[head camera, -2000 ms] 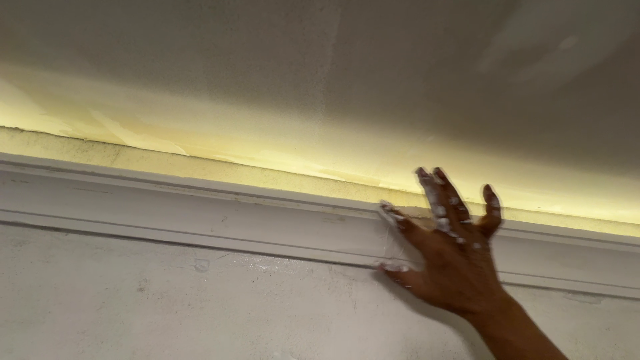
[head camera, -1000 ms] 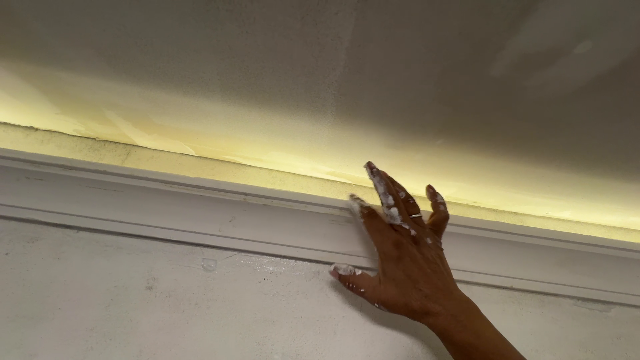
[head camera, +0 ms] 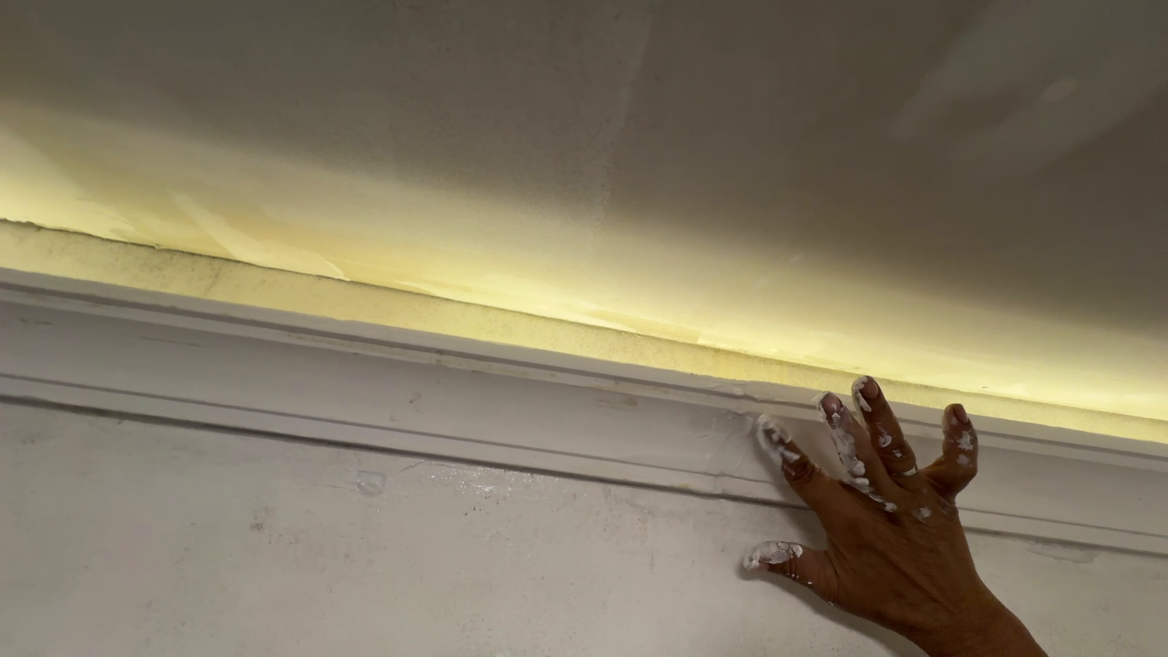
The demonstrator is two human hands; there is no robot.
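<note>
My right hand (head camera: 890, 520) is at the lower right, back towards me and fingers spread, holding nothing. White paste coats its thumb and several fingers, and a ring sits on one finger. The index fingertip rests on the cornice moulding (head camera: 566, 411), beside a smeared, damp-looking patch (head camera: 735, 438). The middle fingers reach the moulding's upper edge, while the thumb lies against the wall (head camera: 511, 566) just under it. My left hand is not in view.
Above the moulding runs a recess with a pale back strip (head camera: 438, 315), lit yellow. The grey ceiling (head camera: 474, 100) spans the top, with lighter patches at the right. A small wet-looking mark (head camera: 369, 482) shows on the wall.
My right hand first moved left along the moulding, then back to the right. Its fingers stay spread throughout.
</note>
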